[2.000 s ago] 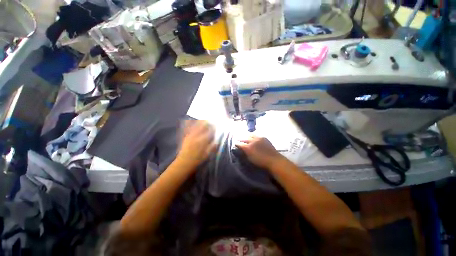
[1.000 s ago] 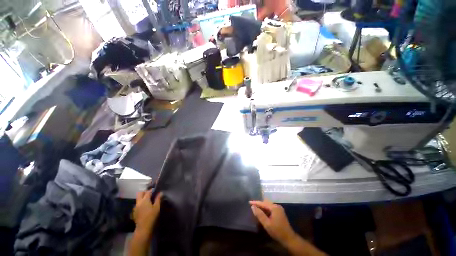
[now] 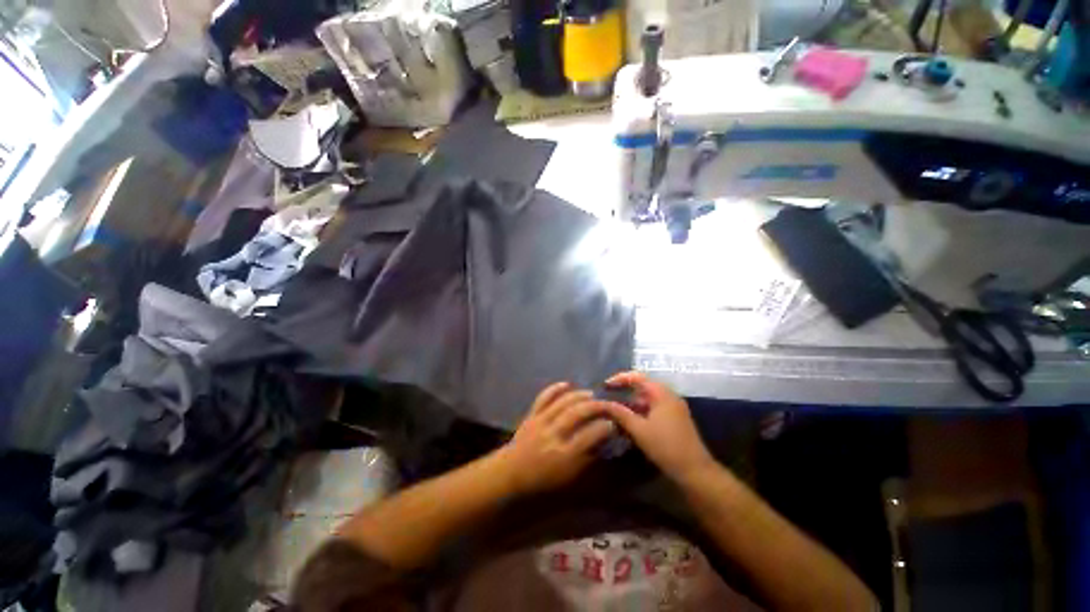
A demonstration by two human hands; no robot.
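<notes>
The large dark grey garment panel (image 3: 538,299) lies on the table left of the needle, with a raised fold near its middle. My left hand (image 3: 564,433) and my right hand (image 3: 661,428) meet at the table's front edge, over the panel's lower right corner. Their fingertips close around a small dark piece (image 3: 616,395), mostly hidden by the fingers; whether it is a separate piece or the panel's corner is unclear. The presser foot area (image 3: 679,221) of the white sewing machine (image 3: 777,150) is in bright glare, away from both hands.
A black flat rectangle, likely a phone (image 3: 837,263), and black-handled shears (image 3: 990,347) lie on the right. A crumpled grey pile (image 3: 179,418) is at lower left. Fabric scraps (image 3: 257,269) lie at left. A yellow thread cone (image 3: 594,48) and pink item (image 3: 832,72) are behind.
The panel has moved from under the needle to the left and now lies spread flatter. My hands have left its sides and come together at the front edge. The view has shifted.
</notes>
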